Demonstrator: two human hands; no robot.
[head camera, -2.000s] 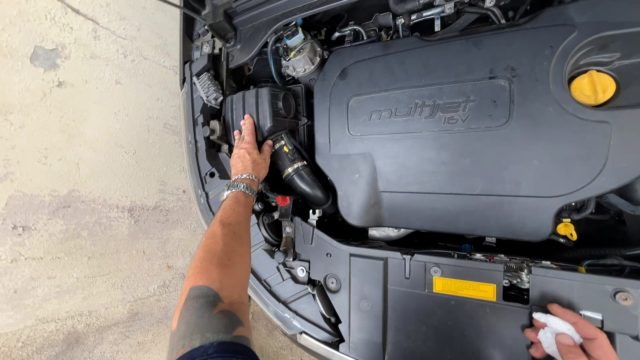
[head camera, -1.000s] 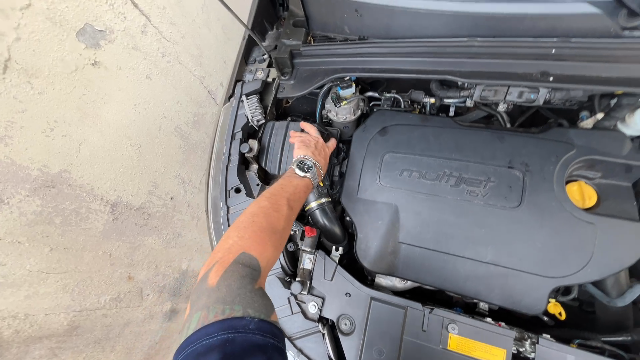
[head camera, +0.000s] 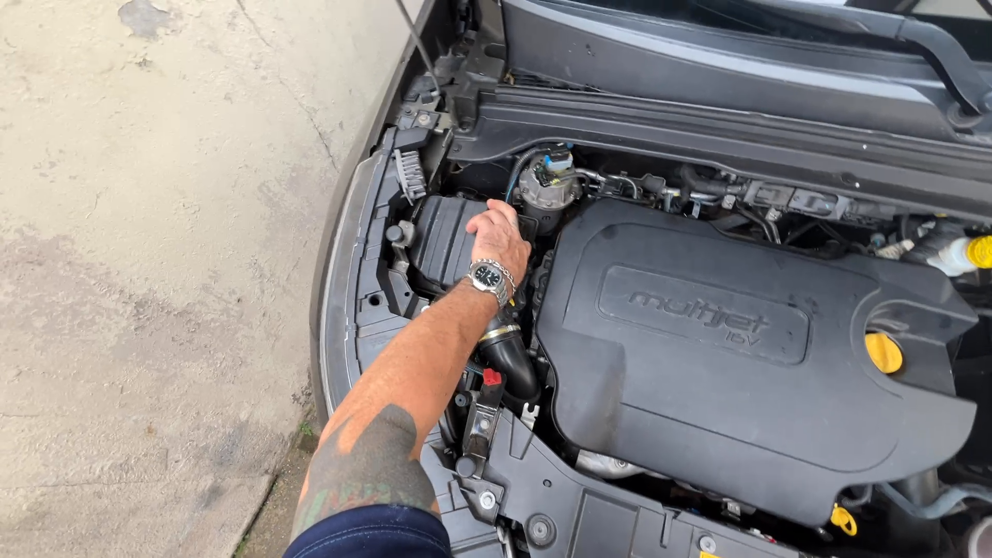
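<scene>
My left hand (head camera: 501, 239), with a metal watch and a bracelet at the wrist, rests on the right side of the black plastic air filter housing (head camera: 443, 244). Its fingers point toward the windshield and are partly curled; what lies under the palm is hidden. Just beyond the fingertips is the metal fuel filter housing (head camera: 547, 186) with a blue connector. A black intake hose (head camera: 511, 364) with a metal clamp runs from below the wrist toward the front of the car. My right hand is out of view.
The engine cover (head camera: 697, 349) fills the middle, with a yellow oil filler cap (head camera: 884, 353) and a yellow dipstick handle (head camera: 844, 520) beside it. A hood prop rod (head camera: 418, 45) rises at the upper left. A red-capped part (head camera: 492, 377) sits near the hose.
My left hand has moved across the air filter housing toward its right side. My right hand, seen two seconds ago with a white cloth or paper, has left the view. The view has shifted toward the windshield.
</scene>
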